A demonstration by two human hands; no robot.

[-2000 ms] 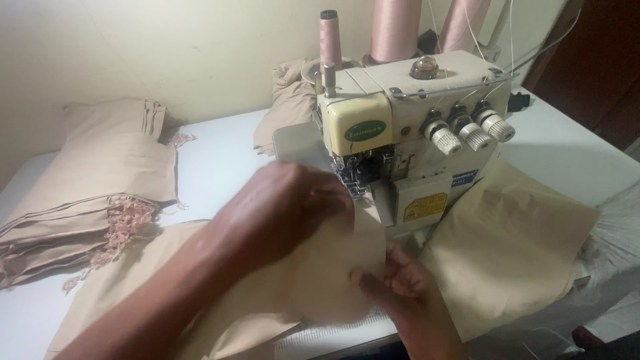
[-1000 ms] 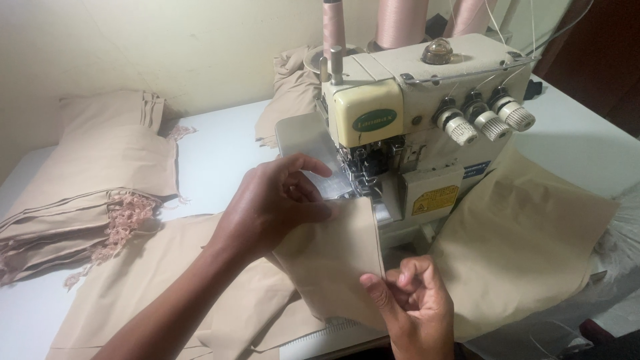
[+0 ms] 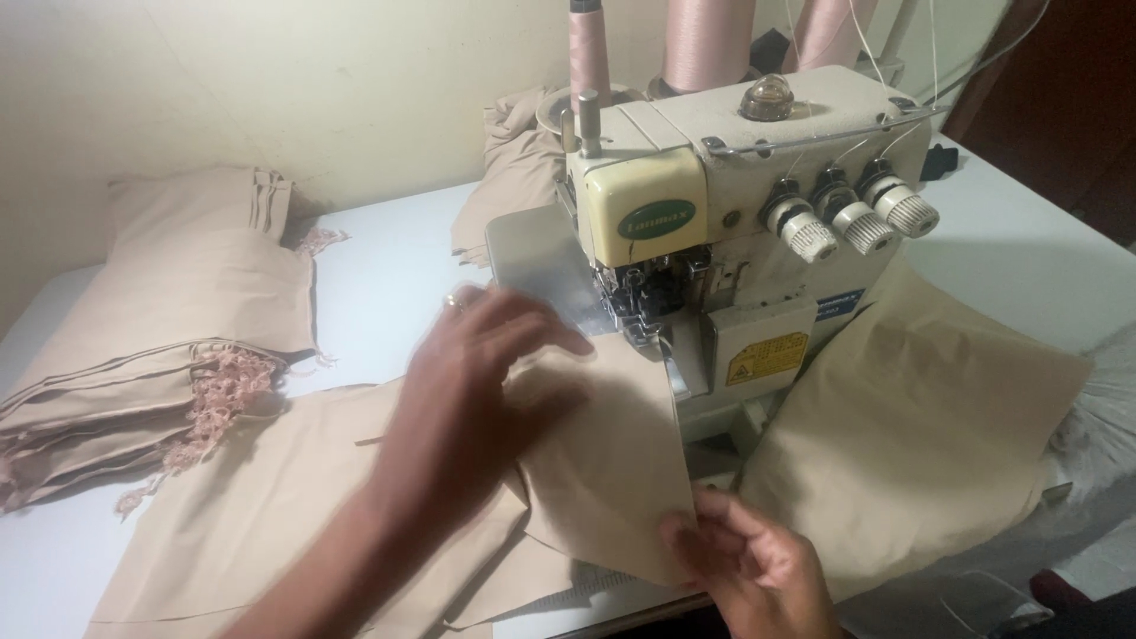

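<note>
A beige fabric piece (image 3: 612, 444) lies with its upper edge at the presser foot (image 3: 643, 328) of a cream overlock sewing machine (image 3: 799, 115). My right hand (image 3: 754, 559) pinches the near right edge of this piece between thumb and fingers. Over the piece's left part is my left hand (image 3: 488, 373), blurred, with thumb and fingers apart; it grips nothing that I can see. More beige fabric (image 3: 293, 497) spreads under my left forearm. Whether the fabric edge is under the foot is hard to tell.
Stacked beige pieces (image 3: 204, 284) with pink thread fringes (image 3: 226, 390) lie at left on the white table (image 3: 399, 213). Crumpled beige fabric (image 3: 515, 177) is behind the machine. Another beige piece (image 3: 914, 444) drapes at right over the table edge. Pink thread cones (image 3: 708, 44) stand behind.
My left hand has lifted off the fabric and its fingers have spread. The fabric's upper edge stays near the presser foot, and my right hand stays at its lower right edge.
</note>
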